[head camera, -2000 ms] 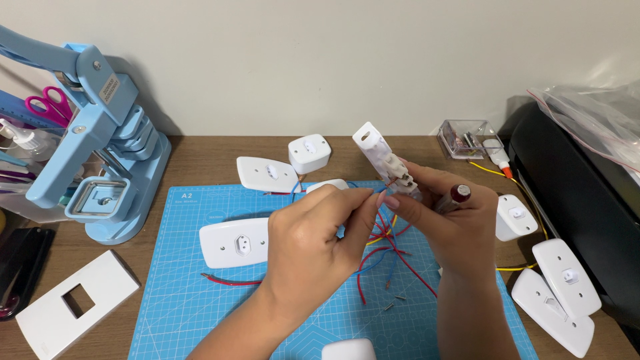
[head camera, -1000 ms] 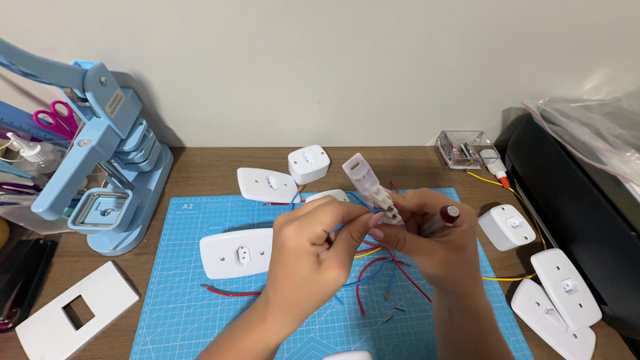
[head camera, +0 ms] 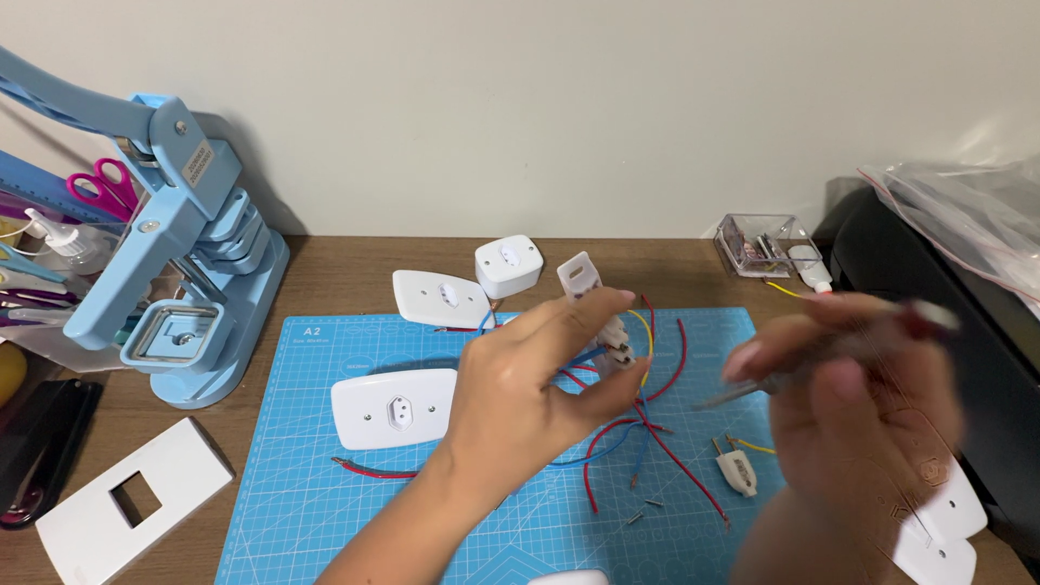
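My left hand (head camera: 528,366) grips a white outlet module (head camera: 613,337) between thumb and fingers above the blue cutting mat. A blue wire meets the module's terminals, and a white mounting strap (head camera: 578,275) rises above the fingers. To the right, my right hand (head camera: 853,406) is blurred and holds a screwdriver (head camera: 743,394) whose tip points left, apart from the module. Red wires (head camera: 682,459), a blue one and a yellow one spread on the mat below. A white plug (head camera: 736,471) with bare prongs and small metal screws (head camera: 642,512) lie there too.
White outlet plates (head camera: 394,409) and a boxed outlet (head camera: 509,265) stand left and behind. A light-blue press (head camera: 219,309) and a white cover frame (head camera: 134,504) are at left. A clear parts box (head camera: 756,244) is at back right, beside a black object (head camera: 918,301) bearing plastic bags.
My right hand has moved away from the module to the right and turned the screwdriver so its tip points left. My left hand still holds the module. The white plug has come into sight.
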